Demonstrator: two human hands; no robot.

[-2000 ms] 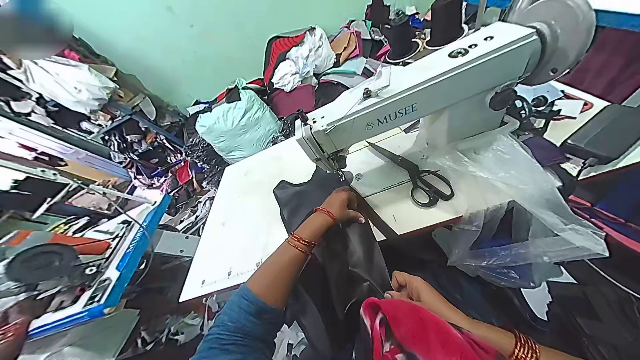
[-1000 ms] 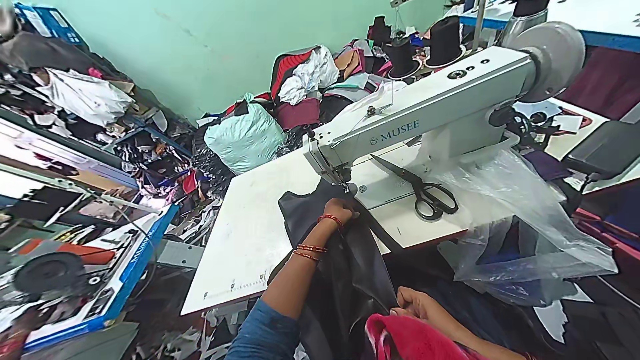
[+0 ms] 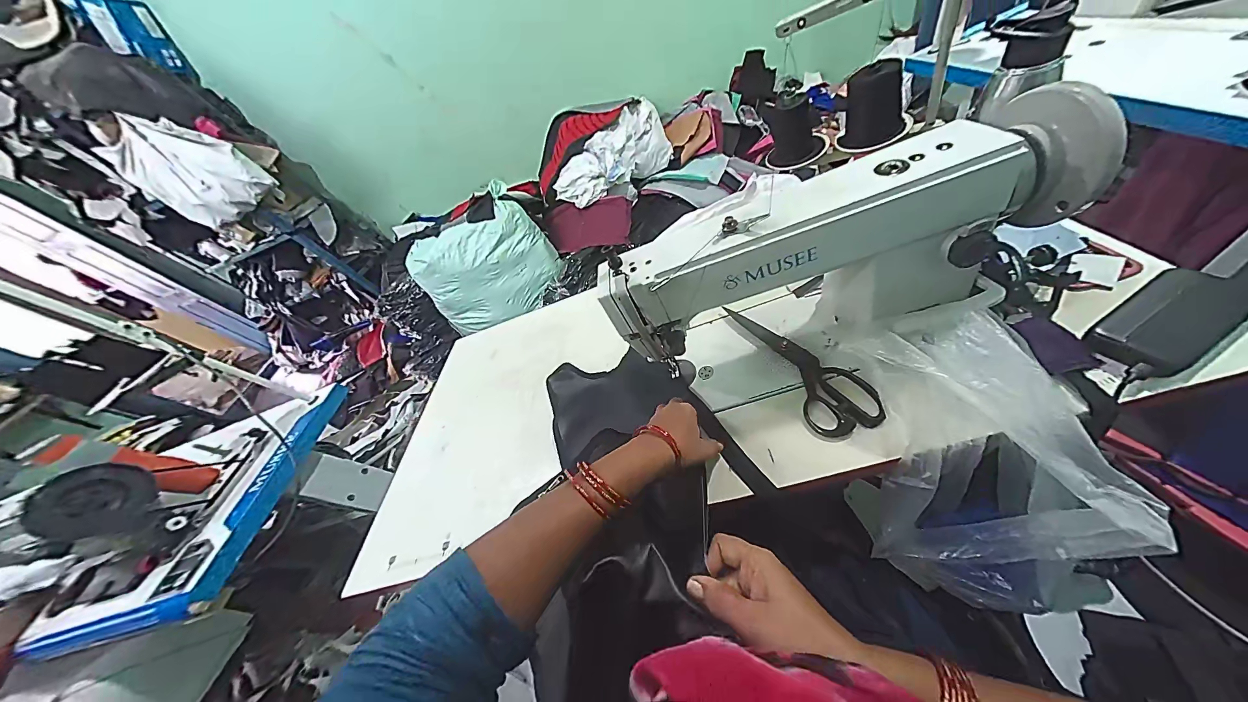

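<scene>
Under the needle area of a white Musee sewing machine (image 3: 829, 224) lies a piece of black material (image 3: 604, 400), which hangs down over the table's front edge. My left hand (image 3: 682, 434) lies on this material just in front of the presser foot, its fingertips at the edge beside a narrow black strip (image 3: 736, 453). Lower down, my right hand (image 3: 746, 585) pinches the edge of the hanging material between thumb and fingers. Black-handled scissors (image 3: 819, 380) rest on the machine bed, right of my left hand, with their blades towards the needle end.
A clear plastic bag (image 3: 1014, 487) drapes over the table's right front. Behind the white tabletop (image 3: 468, 429) are a pale green bag (image 3: 487, 263) and heaped fabric. Black thread cones (image 3: 871, 102) stand behind the machine. Another machine with a blue-edged table (image 3: 263, 487) is at left.
My left hand has shifted slightly back from the presser foot, towards me along the material. My right hand stays at the material's lower edge.
</scene>
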